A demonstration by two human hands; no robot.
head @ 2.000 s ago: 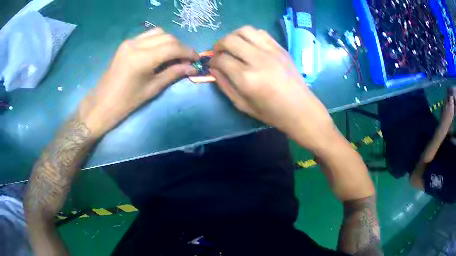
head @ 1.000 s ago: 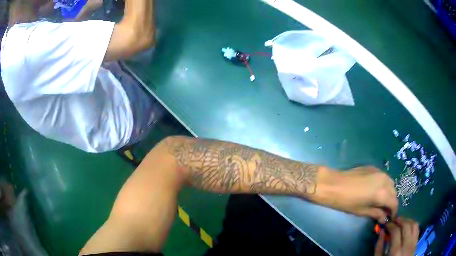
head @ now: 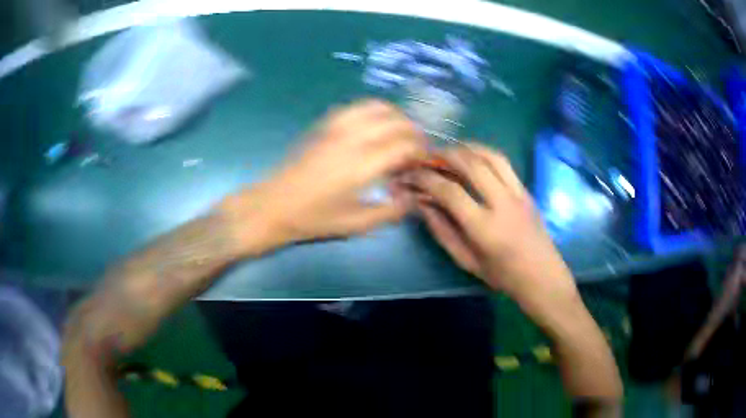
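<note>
The picture is blurred by motion. My left hand (head: pixel 339 175) and my right hand (head: pixel 483 208) meet over the green bench, fingertips together. A bit of the orange holding fixture (head: pixel 436 163) shows between the fingers. What the fingertips pinch is hidden and too blurred to tell. The heap of thin silver screws (head: pixel 433 108) lies just beyond my hands, with whitish-blue small clips (head: pixel 425 64) behind it. The electric screwdriver (head: pixel 566 175) lies on the bench to the right of my right hand.
A blue parts bin (head: pixel 646 163) with dark red and black wired parts stands at the right. A whitish plastic bag (head: pixel 155 82) lies at the left, with a small wired part (head: pixel 65 151) beside it. Parts of other people show at the lower left and right edges.
The view has swung back from the left side to the bench in front. Both hands now show fully near the centre, still together at the orange fixture.
</note>
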